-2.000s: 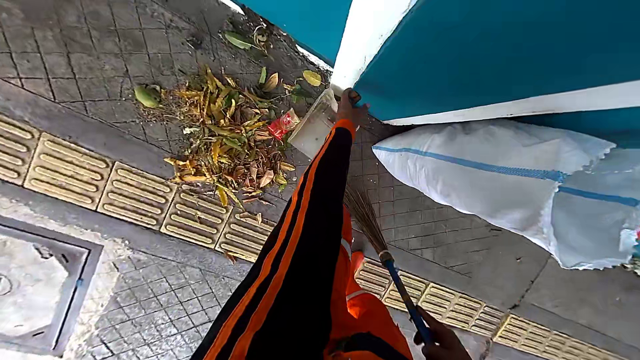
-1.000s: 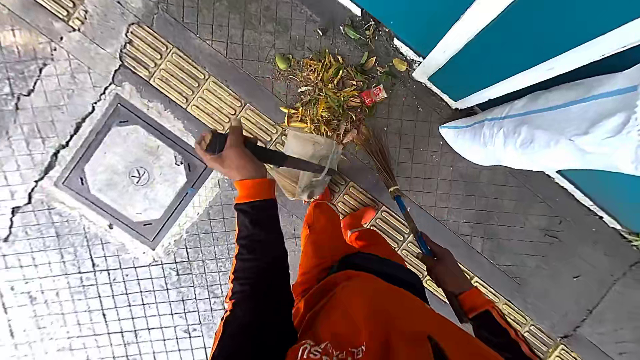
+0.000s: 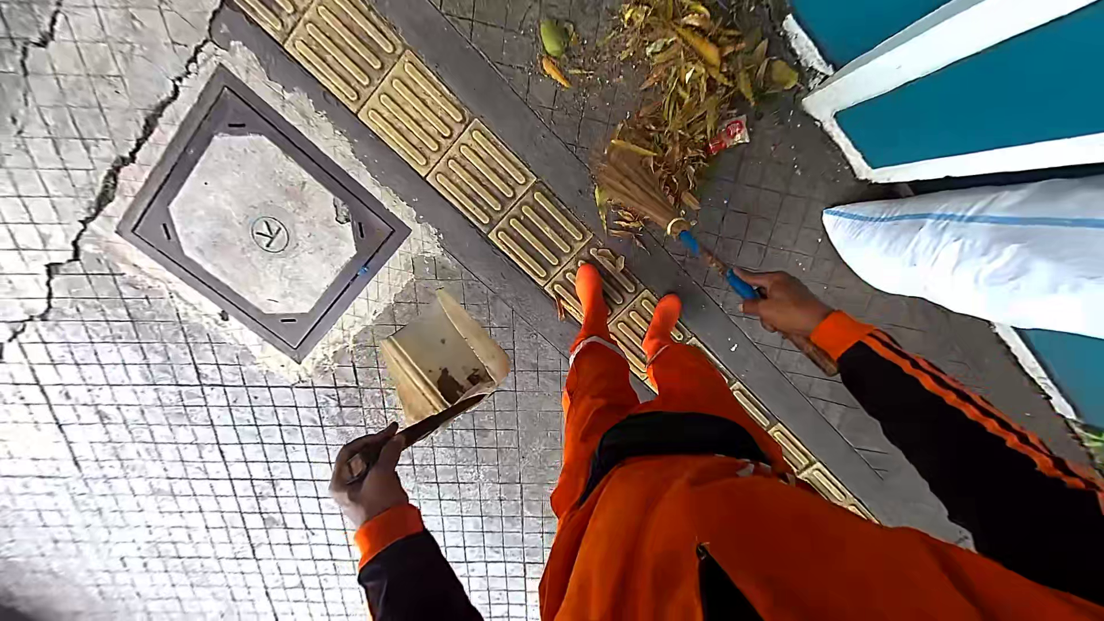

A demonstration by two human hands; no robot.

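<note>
My left hand [image 3: 371,474] is closed around the dark handle of a dustpan [image 3: 444,358], whose beige, worn pan hangs over the tiled pavement left of my feet, with dark dirt inside. In my right hand [image 3: 783,304] is the handle of a stick broom [image 3: 642,190] with blue wrapping. The broom's bristles lie at the lower edge of a pile of dry yellow and brown leaves [image 3: 681,95]. A red and white wrapper [image 3: 730,135] sits at the pile's right side. A green leaf or fruit [image 3: 555,38] lies left of the pile.
Yellow tactile paving [image 3: 483,172] runs diagonally under my orange-covered feet. A square manhole cover [image 3: 267,228] is set in the pavement at left, near a long crack [image 3: 112,172]. On the right, a white sack with a blue stripe [image 3: 975,250] lies against a teal and white wall [image 3: 966,103].
The dustpan, in my left hand, has moved left, away from the leaf pile and my feet. The broom's bristles, earlier beside the pile, now reach its lower edge. The view has shifted.
</note>
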